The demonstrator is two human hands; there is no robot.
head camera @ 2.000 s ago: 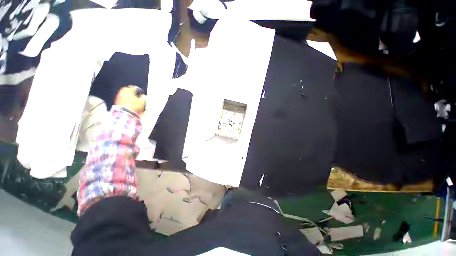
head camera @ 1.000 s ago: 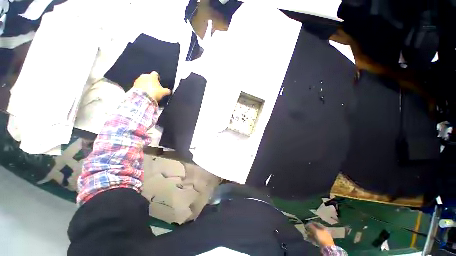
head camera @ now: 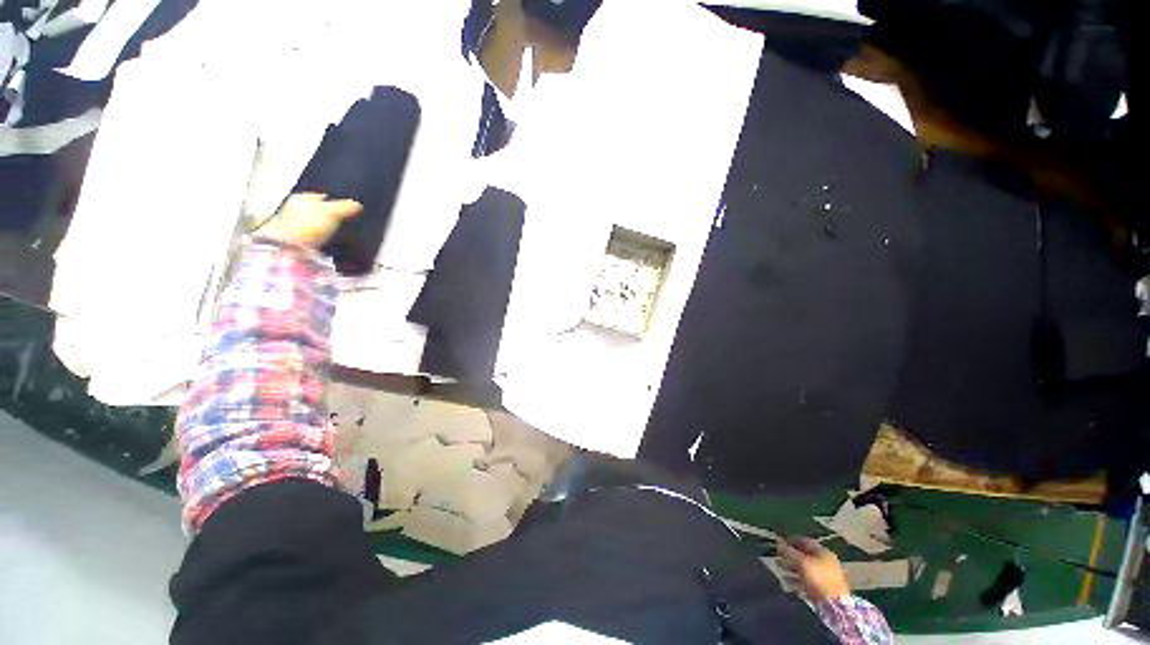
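My left hand (head camera: 307, 219) is at the lower left edge of a black fabric piece (head camera: 375, 161), which is folded or rolled into a narrow shape above white paper. The fingers close on its edge, partly hidden and blurred. My right hand (head camera: 817, 570) is low at the right, away from the table surface, beside a thin pale strip (head camera: 753, 530). Whether it holds the strip is unclear.
White paper (head camera: 555, 365) bears a small open box (head camera: 629, 282) with pale bits. Large black cut panels (head camera: 795, 277) lie right of it. A smaller black piece (head camera: 469, 290) lies left. Paper scraps (head camera: 448, 485) lie below the table edge.
The black piece has gone from flat and wide to narrow and folded. My left hand has shifted left with its edge. My right hand entered view at the lower right and stays there.
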